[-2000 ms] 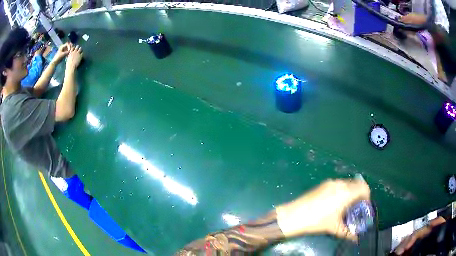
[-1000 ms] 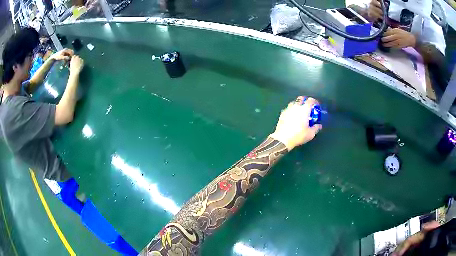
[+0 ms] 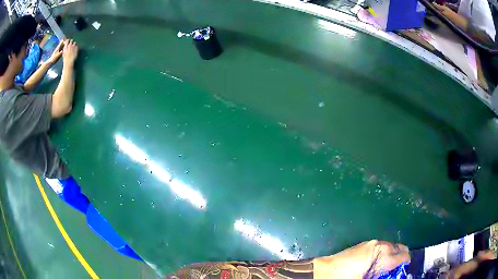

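Observation:
My left hand [image 3: 366,260] is at the bottom edge, right of centre, with a patterned forearm behind it. Its fingers are closed around a blue-glowing round unit [image 3: 397,271], cut off by the picture's edge. My right hand [image 3: 470,265] is small and partly cut off at the bottom right corner, against a dark shape; its grip is unclear. A black cylindrical housing [image 3: 463,164] lies on its side at the right of the green tabletop [image 3: 245,163]. A white-faced round unit [image 3: 468,192] with a dark rim lies just below it.
Another black housing [image 3: 208,44] stands upright at the back with a board and a short lead on top. A person in a grey shirt [image 3: 27,125] works at the left edge. Across the pale rail are a blue box [image 3: 405,15] and another person's hand. Printed pale items [image 3: 437,256] lie at bottom right.
My left hand reached out, took hold of the blue-glowing unit and drew it back to the bottom edge. The view has shifted; the pink-lit unit at the right is out of view.

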